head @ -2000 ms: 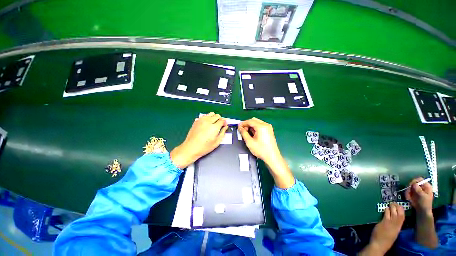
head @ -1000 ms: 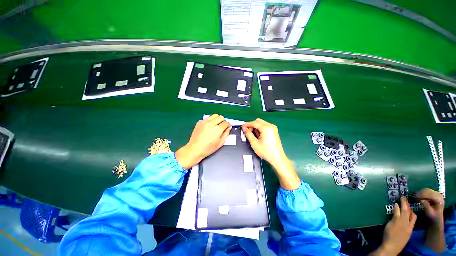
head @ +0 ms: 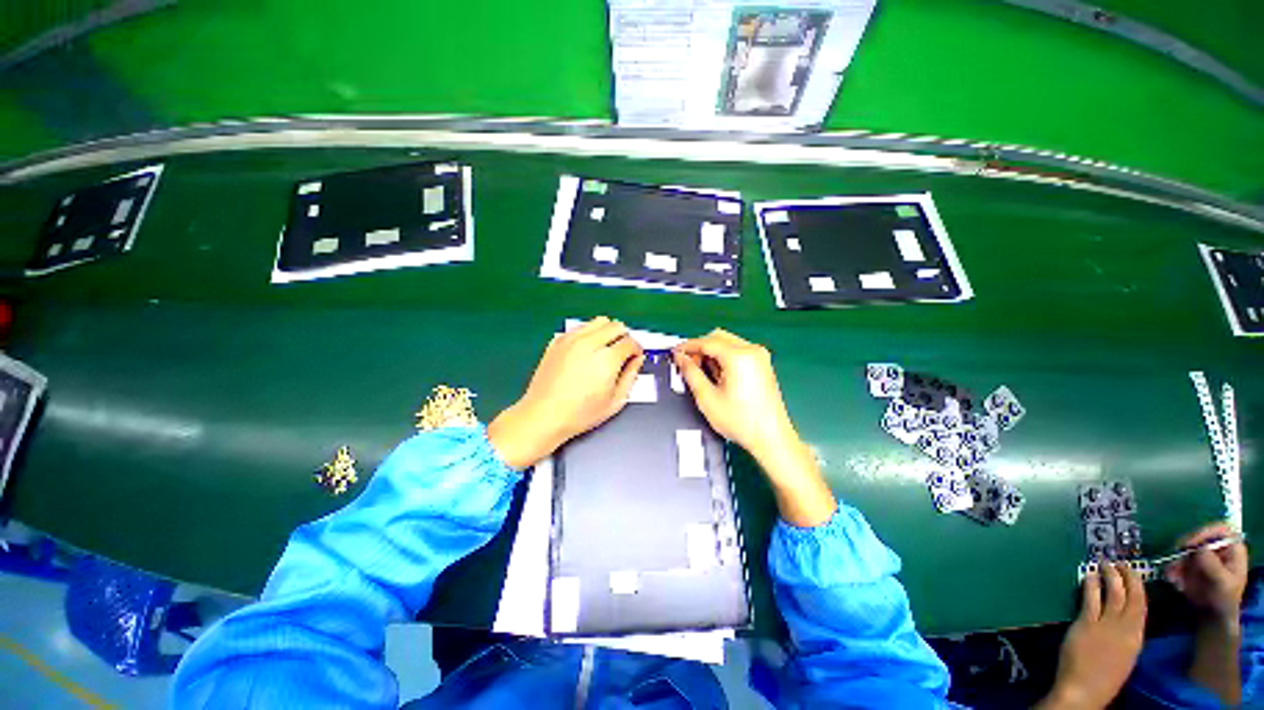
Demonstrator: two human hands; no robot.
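Note:
A black back cover (head: 645,513) with pale patches lies lengthwise in front of me on white backing sheets (head: 523,569). My left hand (head: 582,382) is at the cover's top left edge, fingers bent together. My right hand (head: 728,388) is at the top right edge, thumb and forefinger close together. A small dark blue spot shows between the fingertips. The fingers hide whether either hand grips the edge or a small part. A pile of small cream parts (head: 446,407) lies left of my left wrist, and a smaller dark-and-cream pile (head: 337,470) lies further left.
Several covers on white sheets, one here (head: 652,233), lie across the far side of the green belt (head: 222,361). Grey-black camera trim pieces (head: 950,437) lie right of my arm. Another person's hands (head: 1109,631) work at the lower right, near perforated strips (head: 1220,444). A green partition stands behind.
The far covers have shifted right in view. My hands stay at the top edge of the cover with little change. The other person's hands have moved slightly, with a pale stick across them.

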